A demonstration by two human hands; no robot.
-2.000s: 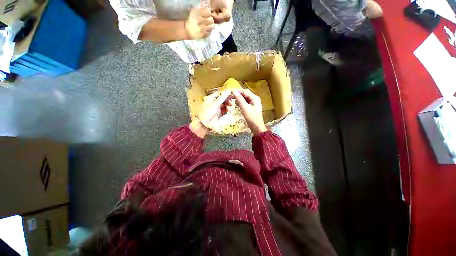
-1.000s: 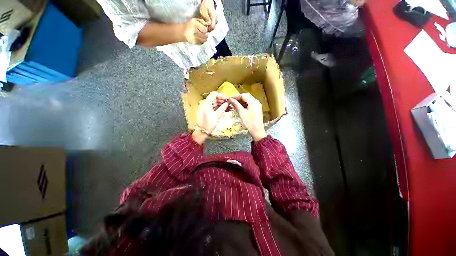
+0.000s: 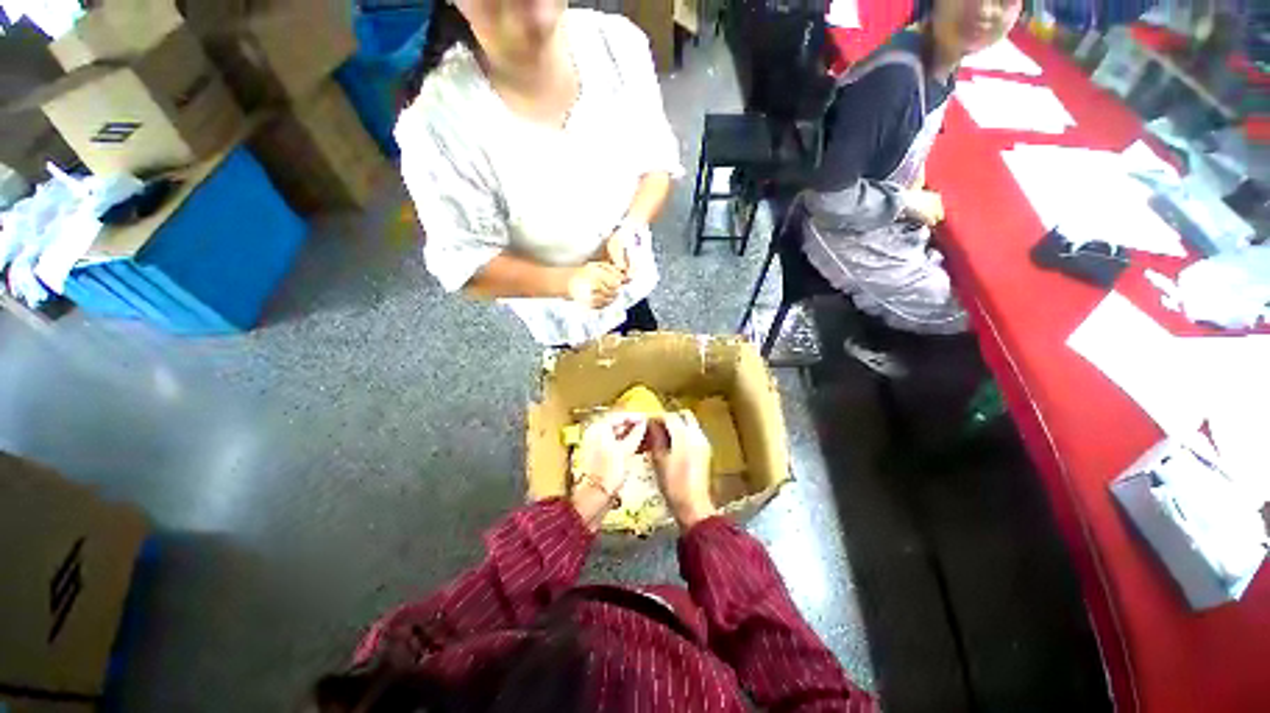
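Observation:
My left hand (image 3: 607, 460) and my right hand (image 3: 681, 463) are close together over an open brown carton (image 3: 765, 418) with a torn rim. Their fingertips nearly meet around something small and reddish-brown (image 3: 655, 436), mostly hidden and too small to make out. I cannot tell which hand holds it. Inside the carton lie yellow pieces (image 3: 641, 401) behind my fingers and pale scraps (image 3: 637, 504) below my hands.
A person in a white blouse (image 3: 522, 153) stands just beyond the carton. A seated person in a pale apron (image 3: 871, 209) is at the red bench (image 3: 1033, 460) on the right. Black stools (image 3: 734, 144) stand behind. A blue bin (image 3: 230, 244) and cartons (image 3: 63, 585) are left.
The view has tilted up, so the carton and my hands sit lower and both people show more fully. My hands stay together over the carton, with the fingers slightly shifted.

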